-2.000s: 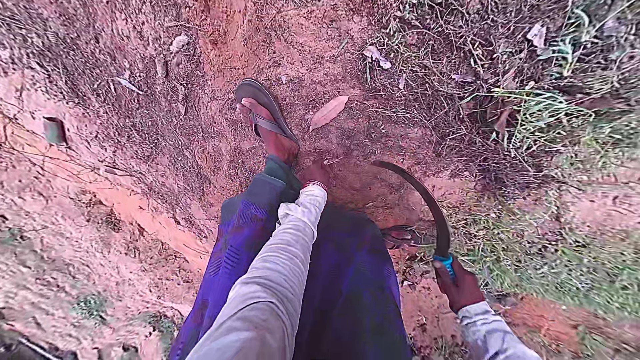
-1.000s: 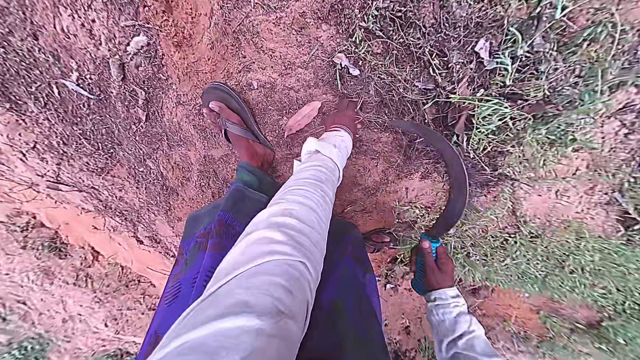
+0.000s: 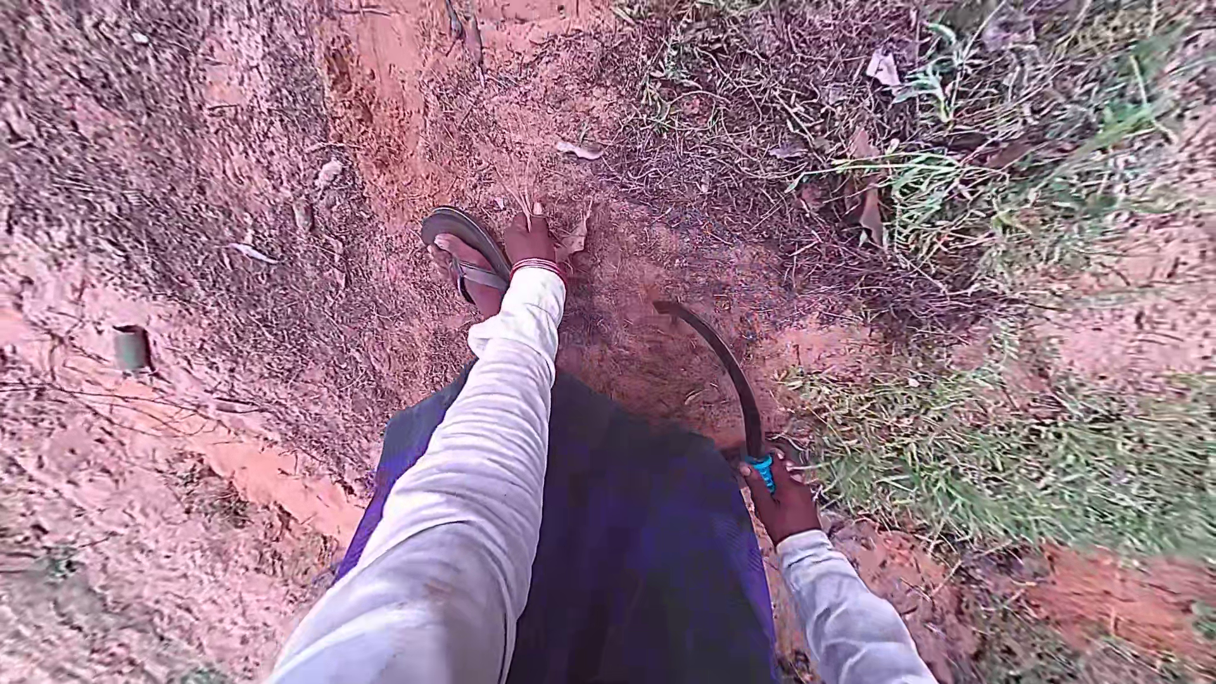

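My right hand (image 3: 784,502) grips the blue handle of a sickle (image 3: 730,366), whose dark curved blade points up and to the left over bare reddish soil. My left hand (image 3: 529,237), with red bangles at the wrist, is low over the ground just right of my sandalled foot (image 3: 467,256). Thin pale stalks (image 3: 521,190) stick out from its fingers, which look closed on them. Beside those fingers lies a dry leaf (image 3: 576,236). The sickle's tip is apart from the left hand.
Cut dry grass and weeds (image 3: 912,180) cover the upper right. Green grass (image 3: 988,465) grows right of the sickle. A short green tube-like object (image 3: 132,349) stands at the left, near an edge of reddish earth. My dark and purple garment (image 3: 636,532) spreads across the lower middle.
My left hand has moved left from beside the weeds to beside the foot, with pale stalks now showing in it. The sickle has stayed in my right hand; its blade has turned.
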